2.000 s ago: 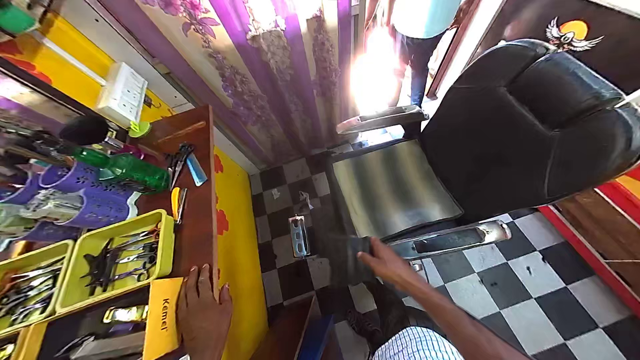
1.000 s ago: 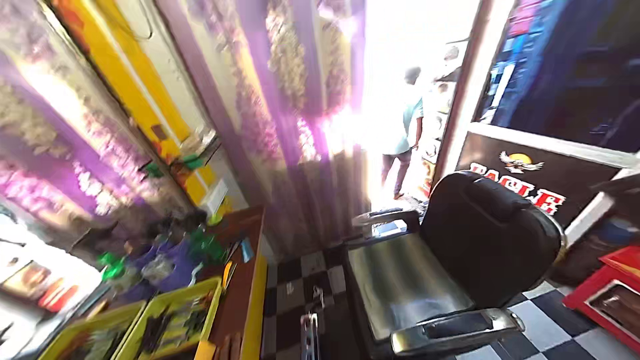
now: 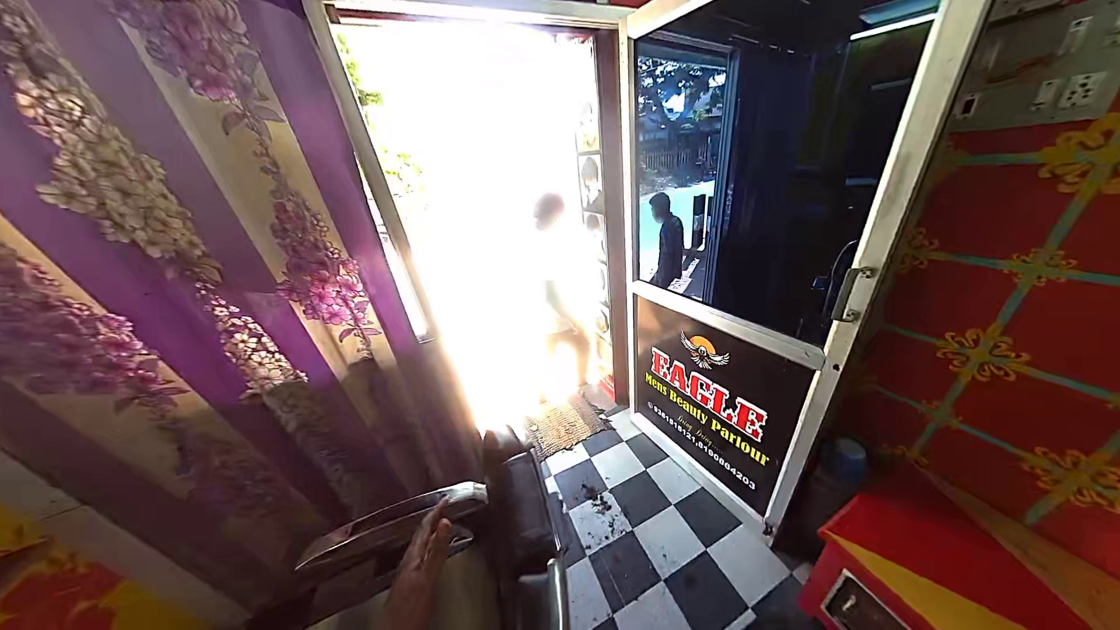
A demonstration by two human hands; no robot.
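My left hand, as it appears, is raised at the bottom of the head view, seen nearly edge-on with its fingers extended upward. Nothing shows in it. It is in front of the black barber chair, close to the shiny armrest; whether it touches the armrest I cannot tell. A pale seat surface lies partly behind the hand. At the lower edge another metal-trimmed armrest is cut off. My right hand is out of view.
A glass door with a lettered lower panel stands open beside a glaring doorway. A person is there, above a woven mat. Dark bits lie on the checkered floor. A red cabinet stands right, a flowered curtain left.
The view has swung up and right toward the doorway; the counter with its trays has left it. My left hand, earlier on the counter, now appears by the chair. My right hand has gone from view.
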